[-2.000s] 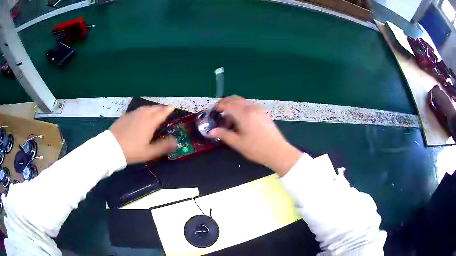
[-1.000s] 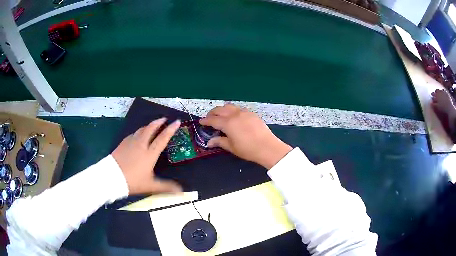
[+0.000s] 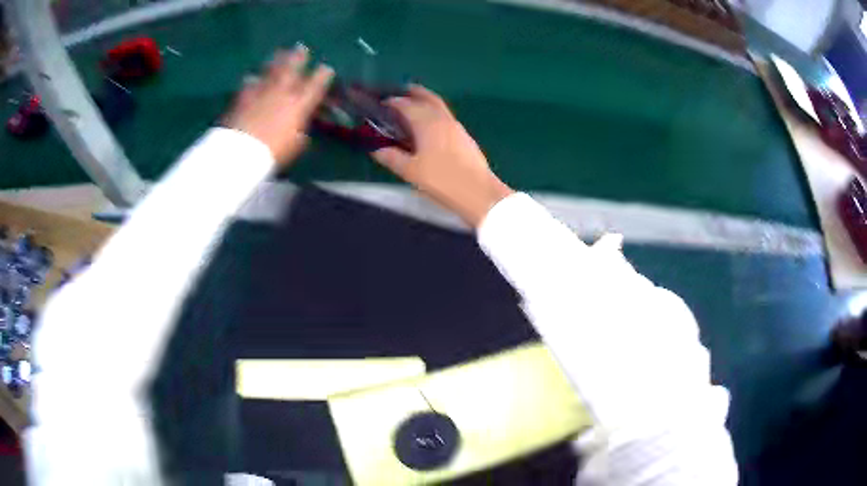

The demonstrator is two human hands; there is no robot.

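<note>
The red housing (image 3: 359,119) is over the green belt, blurred, with dark parts in it. My right hand (image 3: 428,142) grips its right end. My left hand (image 3: 280,106) is at its left end with fingers spread; blur hides whether it touches. A round black speaker (image 3: 427,440) with a thin lead lies on the pale yellow backing paper (image 3: 513,394). A cream liner strip (image 3: 323,379) lies on the black foam sheet (image 3: 380,285).
The speaker tray (image 3: 57,233) is at the left edge. Another red housing (image 3: 133,59) lies far left on the belt, behind a white upright (image 3: 81,123). A pale board (image 3: 825,180) with red devices is at right. The scuffed white belt edge (image 3: 646,220) crosses the view.
Both hands and the red housing have moved forward from the black sheet to over the belt. The black cover seen earlier beside the liner strip is no longer there. The view has shifted slightly.
</note>
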